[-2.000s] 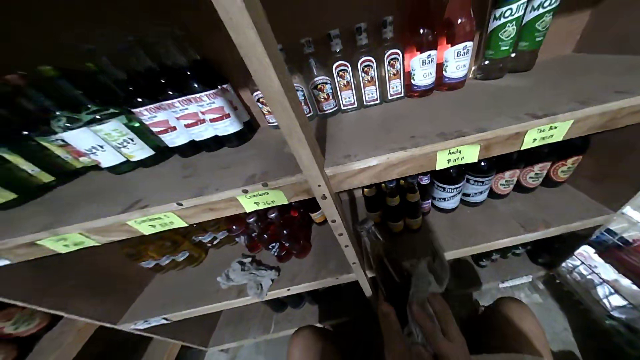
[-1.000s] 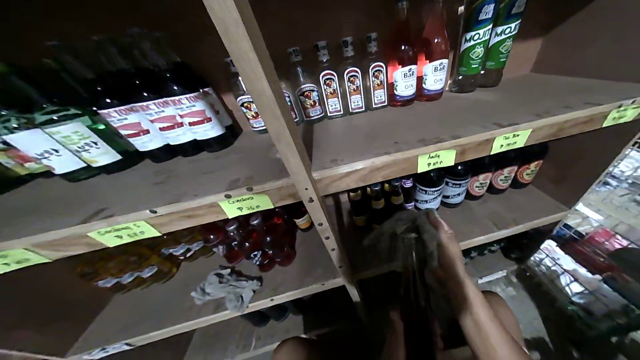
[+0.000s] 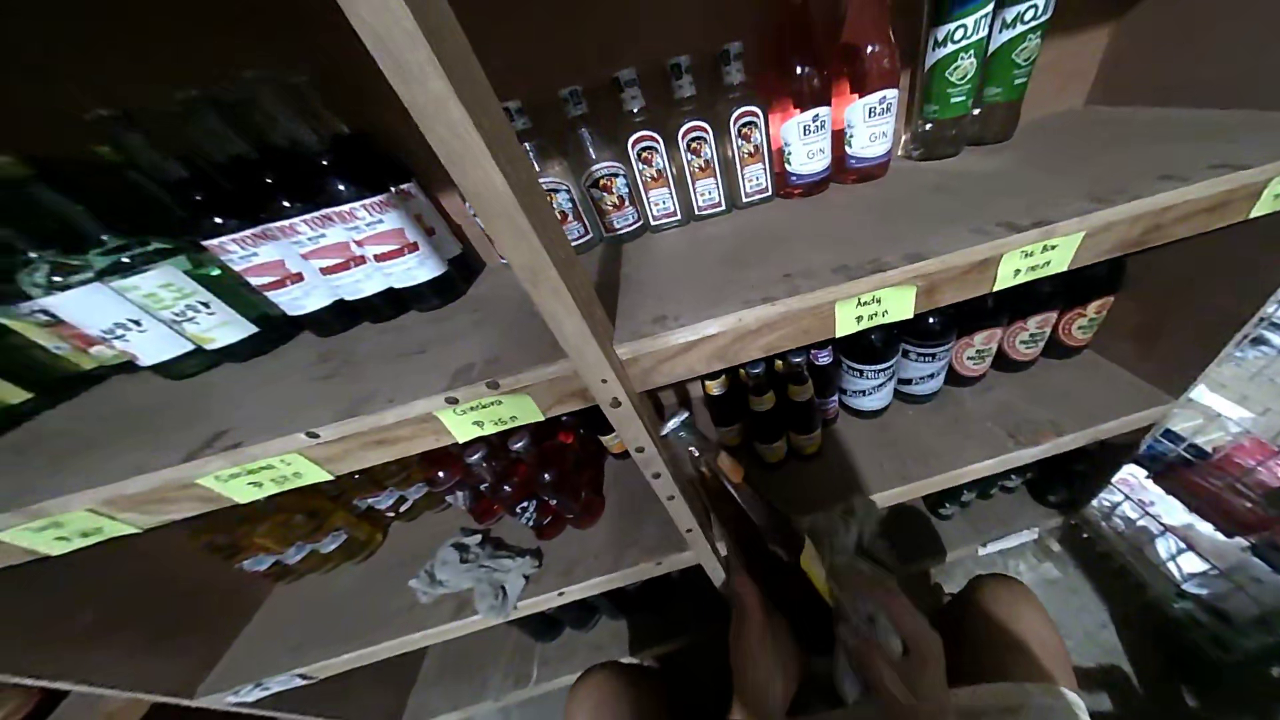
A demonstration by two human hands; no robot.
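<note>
A dark glass bottle (image 3: 755,540) with a metal cap and a patch of yellow on its label stands tilted between my hands, in front of the lower right shelf. My left hand (image 3: 765,625) is closed around its side. My right hand (image 3: 885,620) holds a grey cloth (image 3: 850,540) against the bottle's other side; the fingers are blurred and partly in shadow. Small dark bottles (image 3: 770,410) with yellow labels stand on the shelf just beyond. Another crumpled grey cloth (image 3: 478,572) lies on the lower left shelf, near red bottles (image 3: 545,480).
A wooden upright (image 3: 520,230) divides the shelves. Clear liquor bottles (image 3: 655,165) and pink gin bottles (image 3: 865,110) stand on the upper right shelf, dark wine bottles (image 3: 340,250) on the upper left. Yellow price notes (image 3: 875,311) hang on the edges. A wire rack (image 3: 1190,510) is at the right.
The cloth and my right hand have moved down from the bottle's top, which now shows its cap. My left hand has come into clearer view on the bottle.
</note>
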